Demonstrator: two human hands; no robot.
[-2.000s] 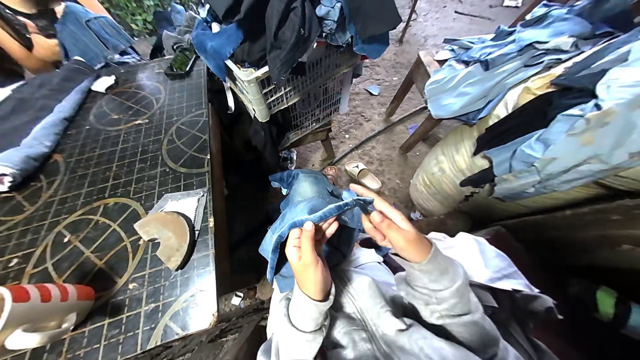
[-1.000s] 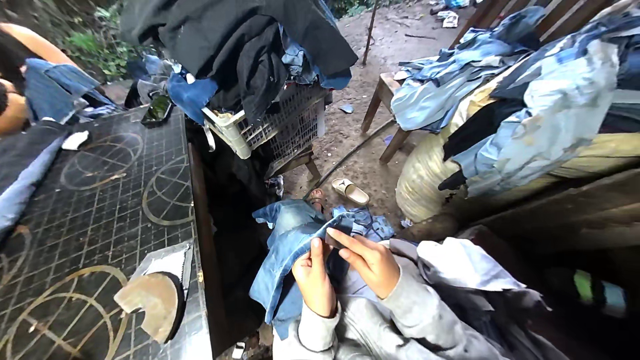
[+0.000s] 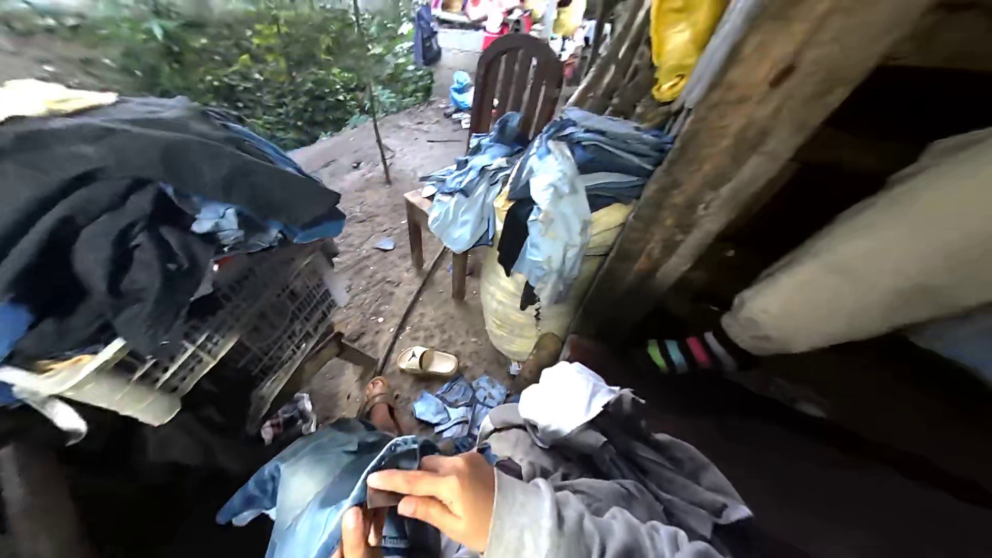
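Observation:
A faded blue denim garment [image 3: 318, 480] lies over my lap at the bottom of the view. My right hand [image 3: 446, 496] grips its edge, with the fingers laid along the seam and a small brown patch beneath them. Just left of it, my left hand [image 3: 358, 535] pinches the same denim from below; most of that hand is cut off by the lower edge. Beside my right forearm rest a crumpled white cloth [image 3: 564, 399] and a grey garment [image 3: 612, 480].
A plastic crate [image 3: 232, 349] heaped with dark clothes [image 3: 116, 201] stands left. Ahead are a wooden chair [image 3: 515, 81] and a stuffed sack [image 3: 511, 298], both bearing denim. A sandal [image 3: 428, 362] lies on the dirt floor; a wooden beam [image 3: 744, 147] slants at right.
The view has swung right and up, so the tiled table is out of sight. Both hands remain on the denim, and the left one now shows only partly.

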